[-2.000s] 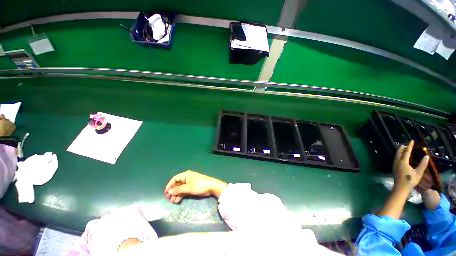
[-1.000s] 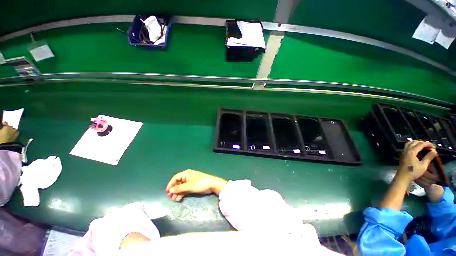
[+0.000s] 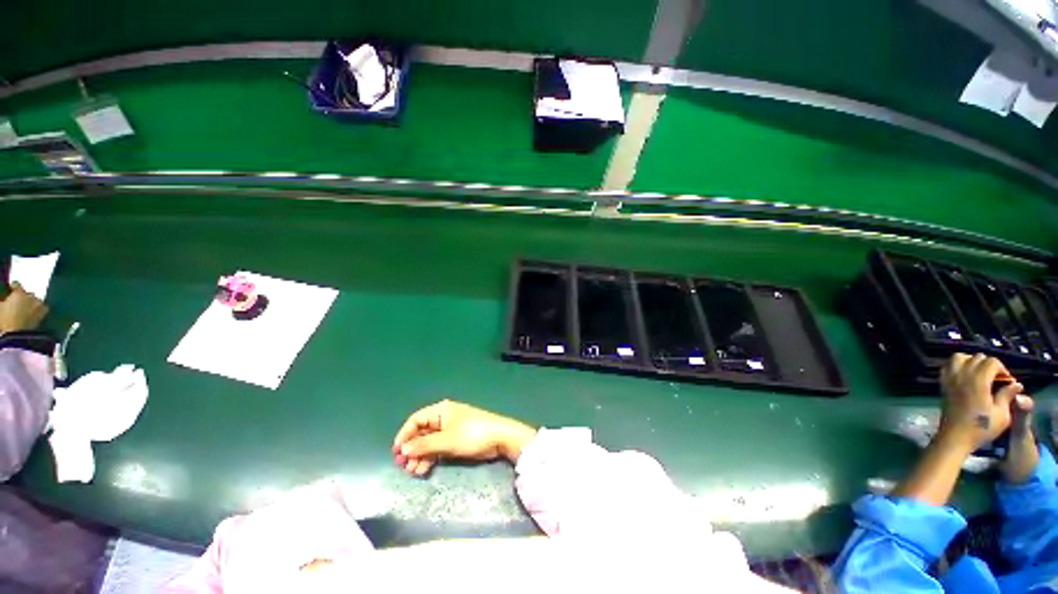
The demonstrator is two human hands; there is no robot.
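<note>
My right hand (image 3: 458,435) rests on the green bench with its fingers loosely curled together and nothing seen in it. My left sleeve (image 3: 284,540) is at the bottom left; only a sliver of skin shows by it, so my left hand's shape is hidden. A long black tray (image 3: 801,337) lies beyond my right hand, to the right. Its four left slots hold glossy black phone units (image 3: 603,313) with small white labels at their near ends; the right slot is empty.
Stacked phone trays (image 3: 888,337) stand at right, by a person in blue sleeves (image 3: 911,528). A white sheet (image 3: 261,342) bears a pink and black round item (image 3: 241,295). White crumpled cloth (image 3: 99,406) lies left, near another person's hand (image 3: 21,310). Blue bin (image 3: 357,84) and black bin (image 3: 578,110) are on the rail.
My right hand stays resting on the bench. The person in blue has brought their hands lower and closer together. The view has shifted slightly.
</note>
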